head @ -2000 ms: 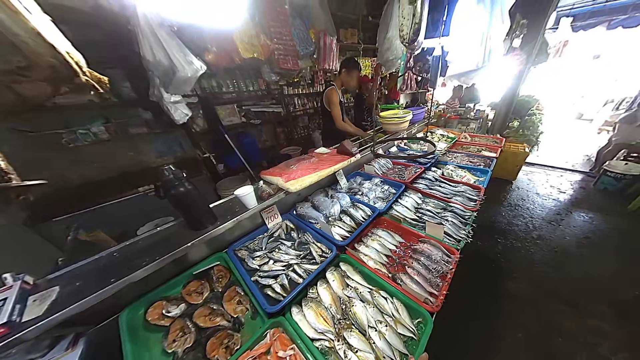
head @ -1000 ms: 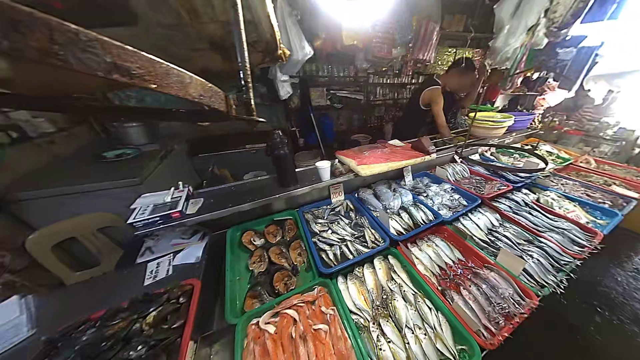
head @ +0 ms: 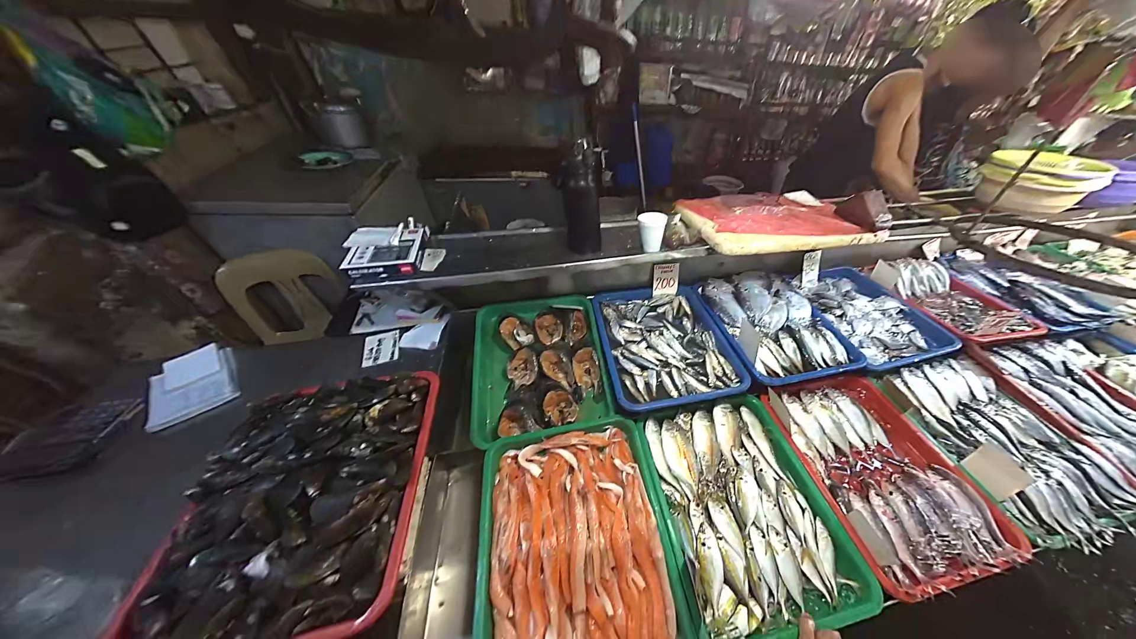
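At the bottom edge of the head view, only the fingertips of what seems to be my right hand point(head: 815, 629) show, beside the rim of a green tray point(head: 856, 596) of silvery-yellow fish point(head: 732, 524). What they touch cannot be told. My left hand is out of view. Left of that tray, orange-pink fish strips point(head: 577, 541) fill another green tray. Behind it, cut fish steaks point(head: 556, 366) lie in a third. A red tray of squid and fish point(head: 932, 515) is on the right. Dark mussels point(head: 302, 497) are heaped in a red tray on the left.
Blue trays of small fish point(head: 670, 346) line the metal counter ledge. Behind them stand a white cup point(head: 652, 231), a black flask point(head: 582, 195) and a red-topped cutting board point(head: 772, 217). A person point(head: 896, 124) leans over the counter. A plastic chair point(head: 282, 293) and papers point(head: 191, 386) are left.
The view has swung left and come nearer the trays. The mussel tray, out of view two seconds ago, now shows broadly. Fingertips have appeared at the bottom edge.
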